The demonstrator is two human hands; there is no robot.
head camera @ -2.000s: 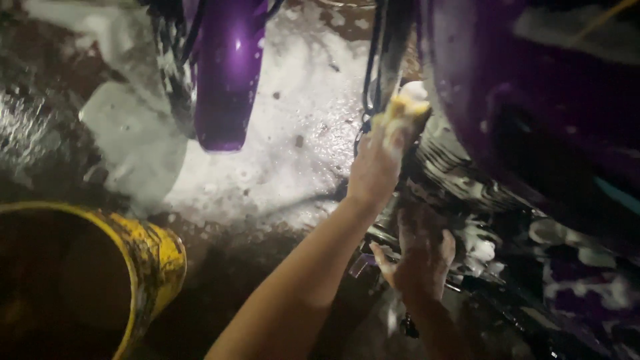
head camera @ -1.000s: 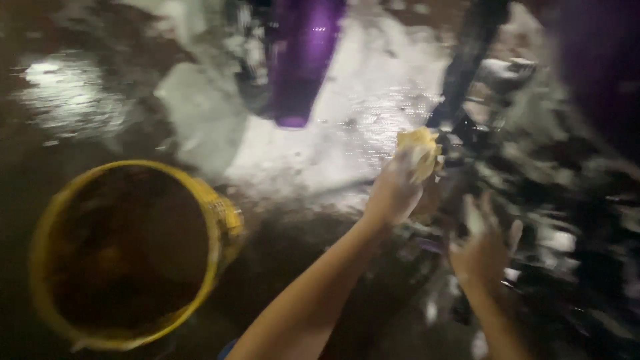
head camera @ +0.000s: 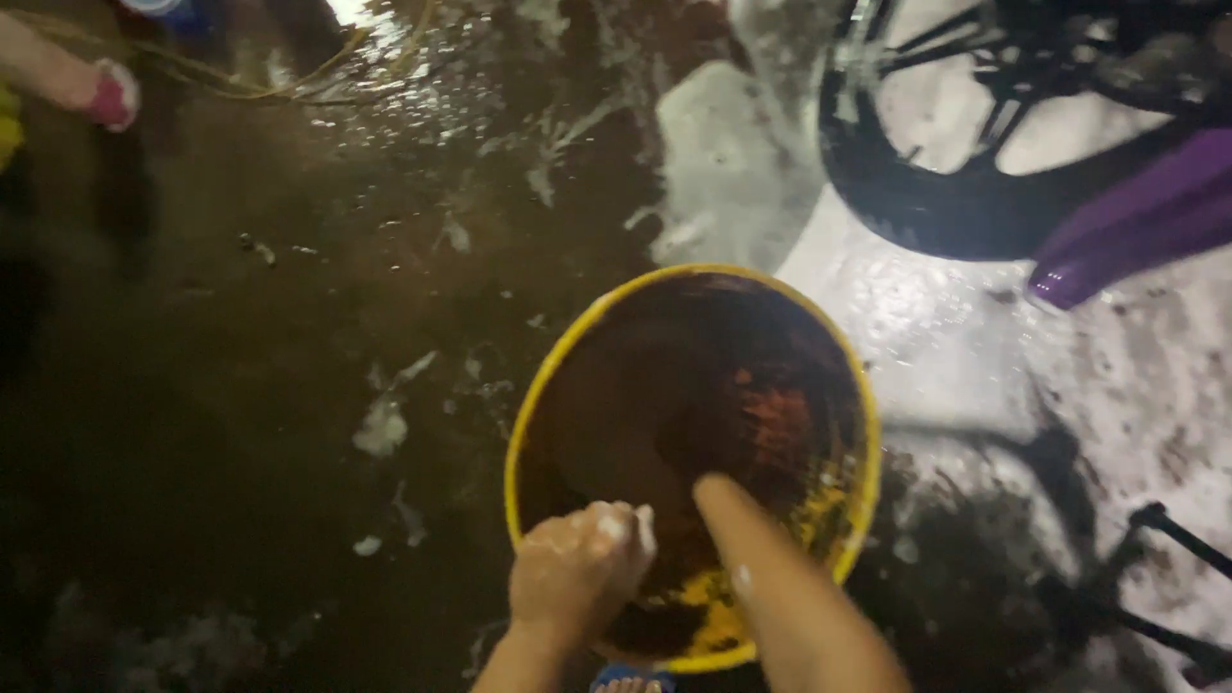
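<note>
The yellow bucket (head camera: 691,269) stands below me, its inside dark, with orange and yellow patches on the wall. My left hand (head camera: 579,566) is over the bucket's near left rim, fingers curled and white foam on the knuckles; what it grips, if anything, cannot be made out. My right forearm (head camera: 784,577) reaches down into the bucket, and the hand at its end is hidden in the dark inside. No sponge shows. To the upper right are a motorcycle's black wheel (head camera: 900,207) and a purple fender (head camera: 1126,217), over foamy ground.
Wet dark ground (head camera: 241,385) with foam spots spreads to the left. A yellow hose or cord (head camera: 279,93) curves at the top left, near another person's arm or leg (head camera: 48,63) and a blue object (head camera: 178,14). Black bars (head camera: 1179,539) stand at the lower right.
Both arms have moved from the motorcycle to the bucket. My left hand earlier held a yellow sponge against the motorcycle; the sponge is now out of sight. The view has swung left.
</note>
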